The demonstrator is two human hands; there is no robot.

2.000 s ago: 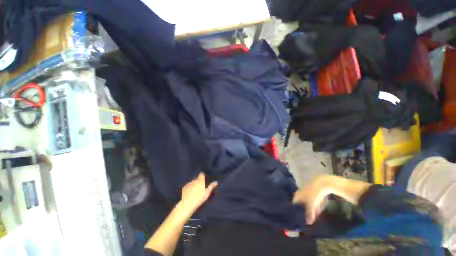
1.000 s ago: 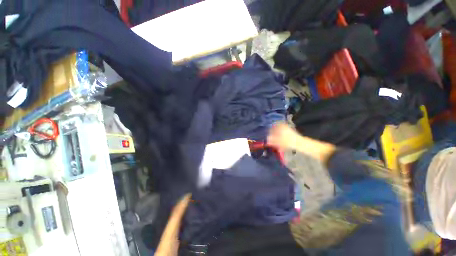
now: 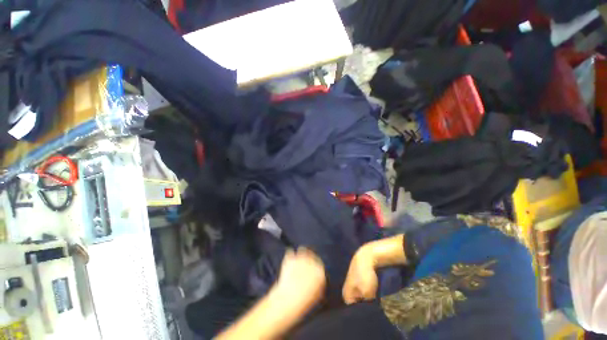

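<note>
Navy garment pieces [image 3: 309, 206] run from the heap in front of me down to my lap. My left hand [image 3: 303, 275] is blurred over the cloth at my lap; whether its fingers hold cloth cannot be told. My right hand [image 3: 361, 275] is close to its right, fingers curled down on the dark cloth. A small white piece [image 3: 269, 226] shows between folds, mostly covered. The heap [image 3: 339, 133] lies over a red crate [image 3: 366, 204], whose rim shows in places.
At left is the white machine table [image 3: 123, 265] with red-and-black scissors [image 3: 58, 171] and a cream switch box [image 3: 160, 192]. A white-topped stool [image 3: 279, 40] stands beyond the heap. Dark bundles [image 3: 459, 163], a yellow frame [image 3: 549, 192] and a person's knee [image 3: 592, 259] are at right.
My right hand has come back from the heap to my lap. My left hand has moved up and right. The large white area between the cloths is now mostly covered by navy cloth.
</note>
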